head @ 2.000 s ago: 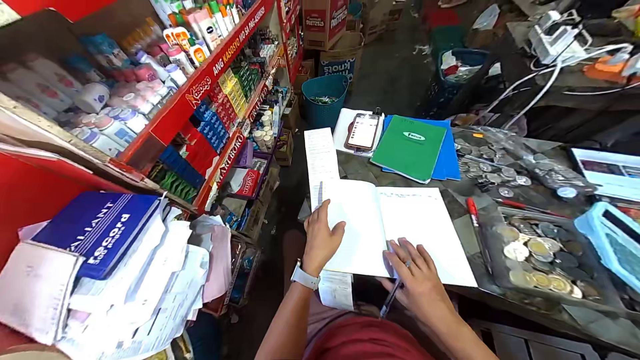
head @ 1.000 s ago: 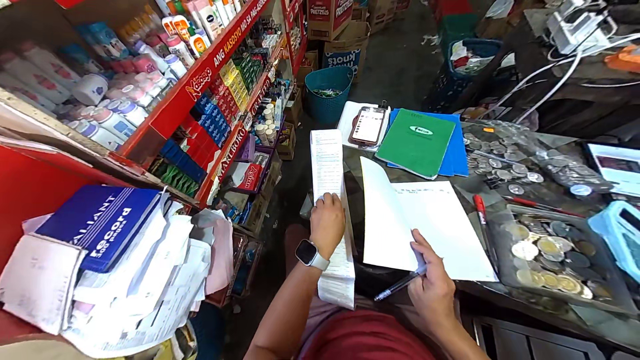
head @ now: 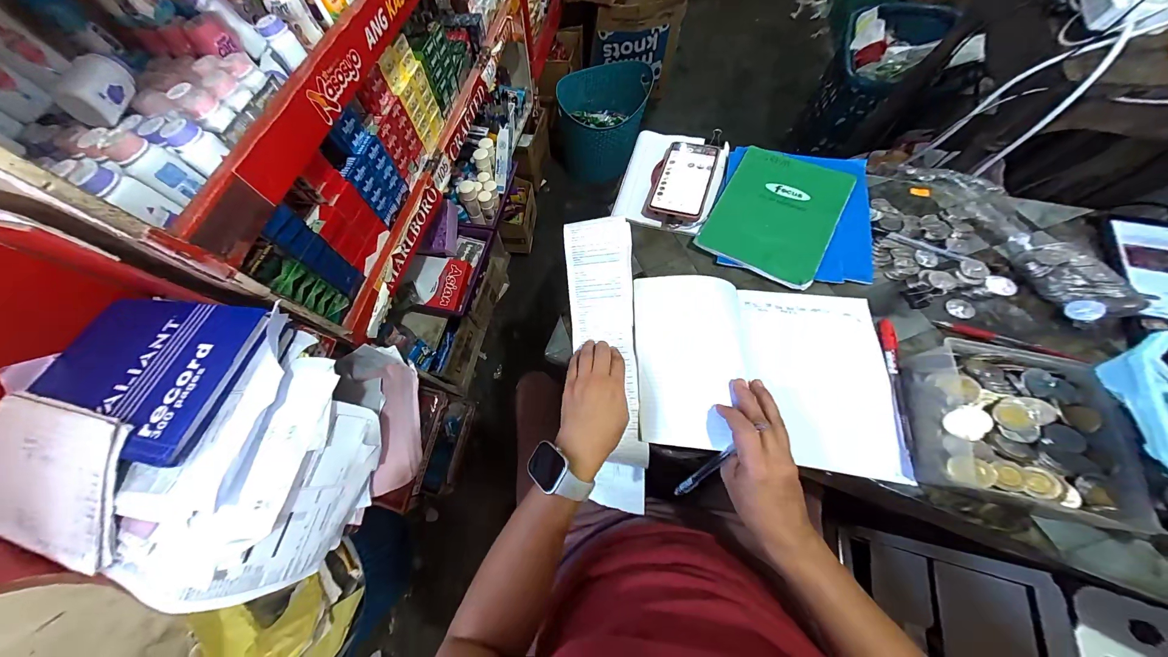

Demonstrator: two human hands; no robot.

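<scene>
An open notebook (head: 689,356) lies on the table with faint handwriting at the top of its right page. Along its left edge runs a long printed paper receipt (head: 598,283). My left hand (head: 593,401), with a smartwatch (head: 549,468) on the wrist, rests flat on the receipt's lower part. My right hand (head: 765,456) lies over the notebook's lower edge near the fold, and a pen (head: 704,471) is held under it, its tip pointing down to the left. Above the notebook are a green notebook (head: 776,214) on a blue one (head: 856,246) and a smartphone (head: 684,181) on white paper.
A plastic tub of coins (head: 1013,502) and a red marker (head: 889,351) sit right of the notebook. Loose coins (head: 922,260) lie behind them. At left are stacked papers (head: 301,474) with a blue record book (head: 173,365), beside store shelves (head: 274,155). A teal bin (head: 602,146) stands beyond.
One second ago the notebook's left page was raised in my right hand; now it lies flat. My left hand stays on the receipt; two seconds ago it was on the notebook's left page.
</scene>
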